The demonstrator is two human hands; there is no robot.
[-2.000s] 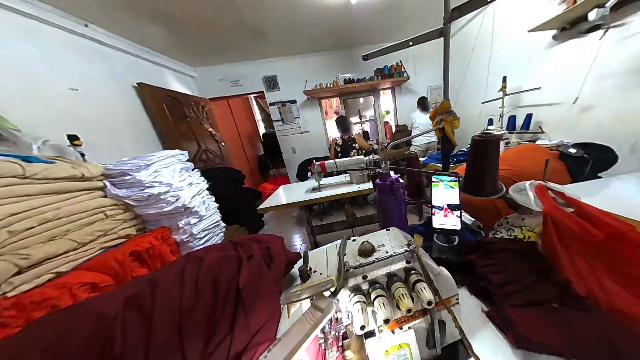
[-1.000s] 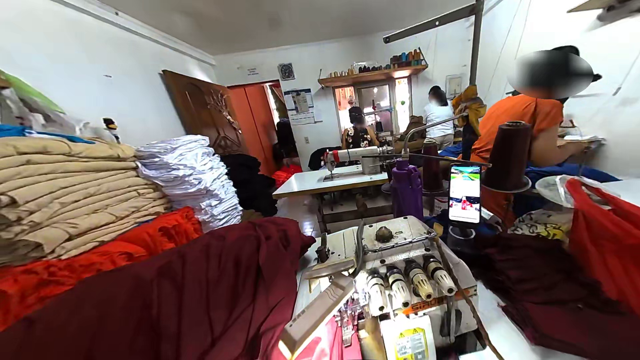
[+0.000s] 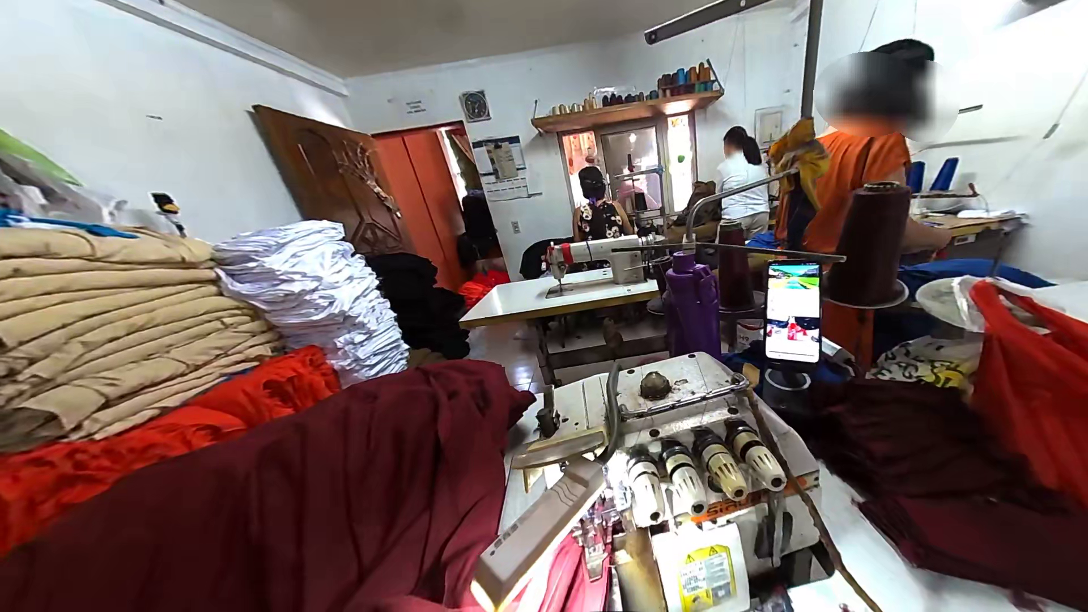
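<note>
Neither my left hand nor my right hand is in the picture. A white overlock sewing machine (image 3: 680,382) stands at bottom centre, with several tension dials (image 3: 684,476) on its front. Beside its needle area sits a grey elongated lamp or cover (image 3: 540,531). Pink-red cloth (image 3: 569,574) lies under the machine's presser foot area. A large heap of maroon cloth (image 3: 340,476) fills the lower left, against the machine's left side. Folded dark maroon pieces (image 3: 969,527) rest on the white table to the right.
Stacks of beige cloth (image 3: 110,314) and white cloth (image 3: 314,297) rise at left. Behind the machine are a purple bottle (image 3: 691,306), a lit phone (image 3: 793,314) and a maroon thread cone (image 3: 869,242). A red plastic bag (image 3: 1033,382) is at right. A person in orange (image 3: 858,178) stands beyond.
The person in orange, bent low at the right two seconds ago, is now upright. The view has shifted somewhat.
</note>
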